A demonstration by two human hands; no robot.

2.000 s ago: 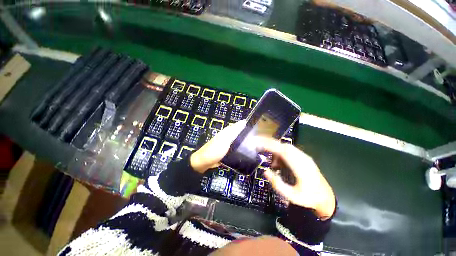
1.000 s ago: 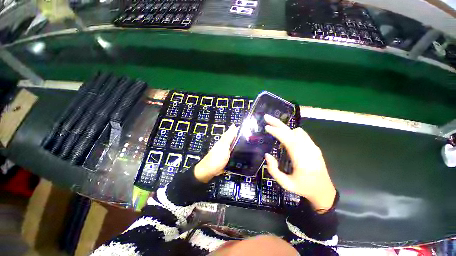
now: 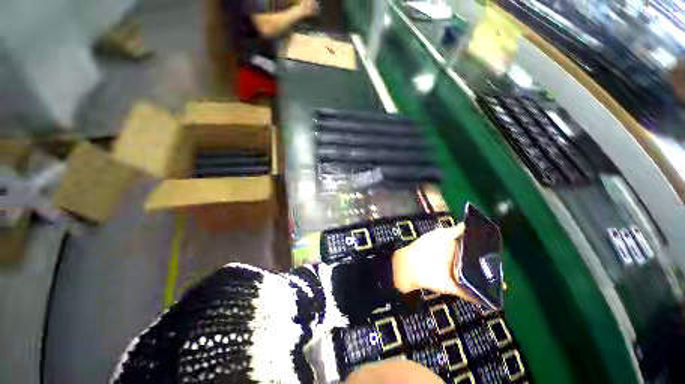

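My left hand (image 3: pixel 426 260) holds a smartphone (image 3: pixel 481 251) by its side, above the bench. The phone's screen looks dark, with a small bright reflection. My right hand is not in view. Under my left hand and sleeve lies a filled blister tray of phone fronts with yellow-edged windows (image 3: pixel 437 318). My left hand and sleeve hide its middle. A rounded skin-toned shape at the bottom edge covers part of the tray; it is not clearly a hand.
Blurred stacked black trays (image 3: pixel 375 147) lie beyond the filled tray, beside a green strip (image 3: pixel 537 262). An open carton (image 3: pixel 214 191) with black trays inside stands at left. A cardboard sheet (image 3: pixel 321 51) and a person's arm (image 3: pixel 282 20) are farther along. Another tray (image 3: pixel 535 139) sits on the shelf.
The view has swung left, showing the carton and floor. My left hand still holds the smartphone, now seen at a steeper angle. My right hand, earlier at the screen, has left the picture.
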